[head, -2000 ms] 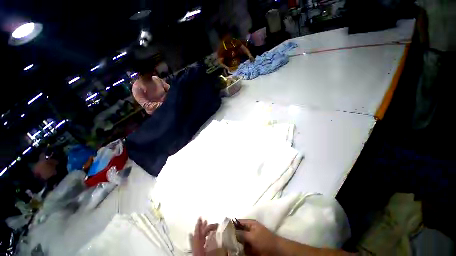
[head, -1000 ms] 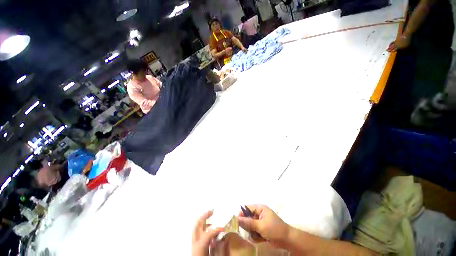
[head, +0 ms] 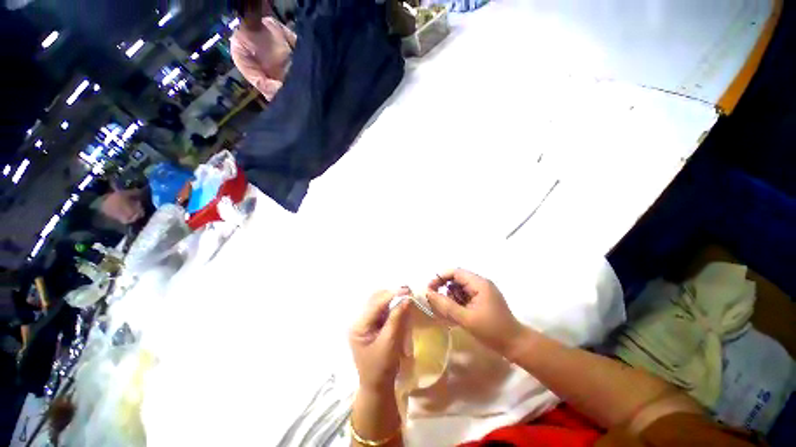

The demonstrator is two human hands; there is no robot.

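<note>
A white garment (head: 480, 374) lies at the table's near edge, its rim raised between my hands. My left hand (head: 377, 336) pinches the rim between thumb and fingers. My right hand (head: 476, 310) is just to the right, holding dark thread snips (head: 454, 290) in its curled fingers, its fingertips close to the rim. Whether the right fingertips also grip the cloth is hard to tell. More white garments (head: 314, 415) show ridged edges at the lower left. The white cloth is overexposed, so its outline blends with the table.
A dark navy cloth heap (head: 327, 96) lies beyond, near a pale basket (head: 428, 33). A red basket (head: 218, 199) and clear bags (head: 113, 375) are at left. Cream cloth (head: 698, 323) sits in a bin at right. A person in pink (head: 262, 54) is across the table.
The view has tilted down, so both hands and the garment appear higher in the picture. The rim is now stretched up by my left hand. The person in brown and the one at right left view.
</note>
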